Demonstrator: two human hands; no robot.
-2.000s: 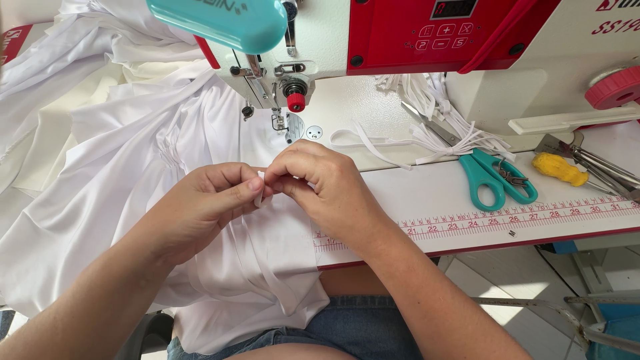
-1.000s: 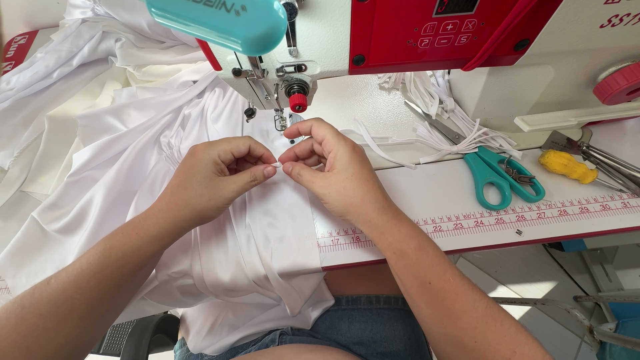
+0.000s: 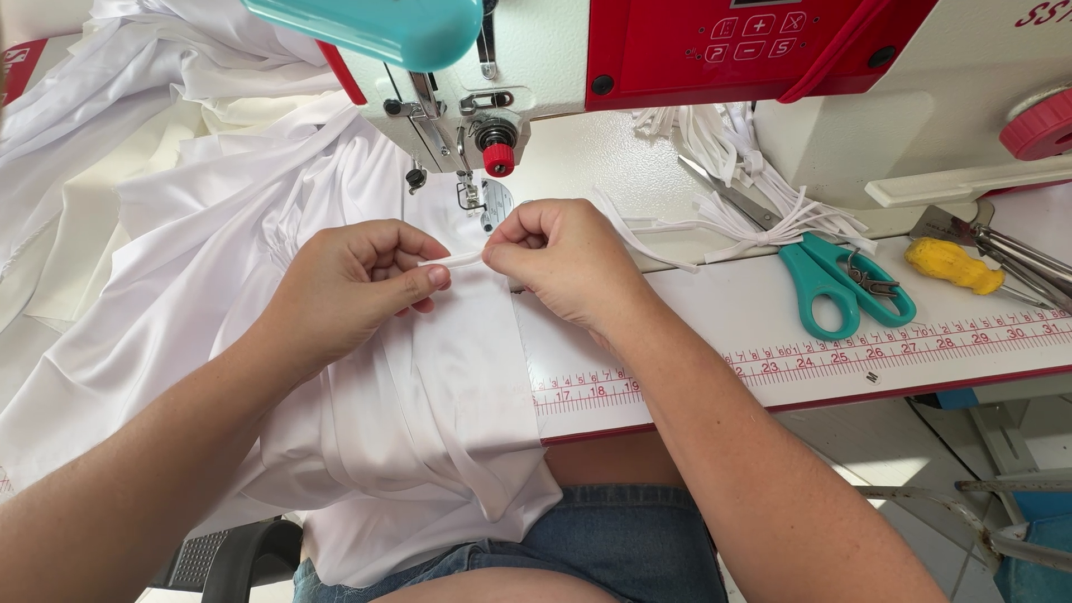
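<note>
A short, narrow white fabric strip [image 3: 456, 260] is stretched between my hands, just in front of the presser foot [image 3: 469, 194] of the sewing machine [image 3: 553, 50]. My left hand [image 3: 368, 280] pinches its left end between thumb and forefinger. My right hand [image 3: 563, 260] pinches the other end, its remaining fingers curled. Shiny white fabric [image 3: 419, 394] lies under my hands, gathered at the left and draped over the table's front edge onto my lap. My palms are hidden.
Teal-handled scissors [image 3: 825, 293] lie at the right, beside a bundle of white strips [image 3: 775, 226]. A yellow-handled tool [image 3: 955, 265] and metal tools [image 3: 1026, 260] are farther right. A printed ruler [image 3: 837, 356] runs along the table's front edge.
My hands were close together at the fingertips one second ago; now they are slightly apart, and more of the strip shows between them.
</note>
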